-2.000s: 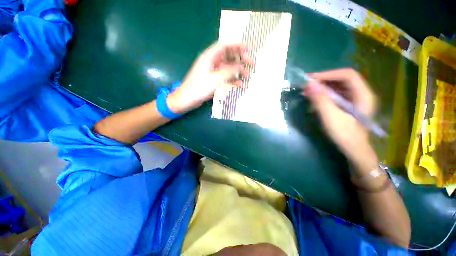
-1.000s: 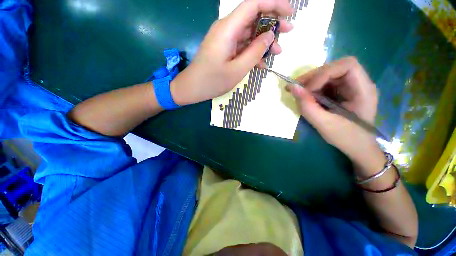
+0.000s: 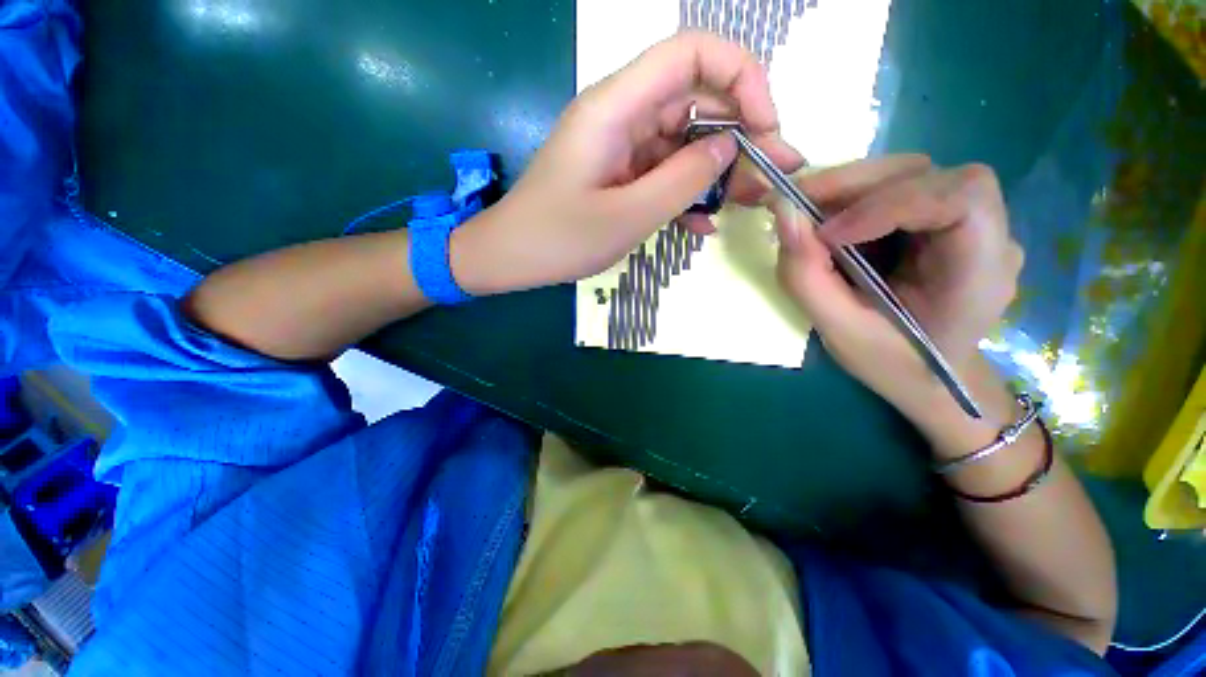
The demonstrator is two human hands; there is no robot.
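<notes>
My left hand (image 3: 648,172) holds a small dark electronic unit (image 3: 710,193) between thumb and fingers, mostly hidden by them. My right hand (image 3: 899,251) holds slim metal tweezers (image 3: 866,275) like a pen. The tweezers' tip is at the top edge of the unit, by my left thumb; whether it grips a piece there cannot be told. Below both hands lies a cream sheet of die-cut pieces (image 3: 749,315) with slanted rows of thin grey-brown strips.
A blue wrist strap (image 3: 434,251) with a thin cord is on my left wrist. The green bench mat (image 3: 304,146) lies under the work. A yellow tray (image 3: 1181,470) is at the right edge, beside a glossy, yellow-stained film (image 3: 1104,318). A blue sleeve shows at far left.
My left hand has brought the unit into view, then lowered and tilted it. My right hand has moved the tweezers from over the sheet up to the unit. The sheet sits higher in view than at first.
</notes>
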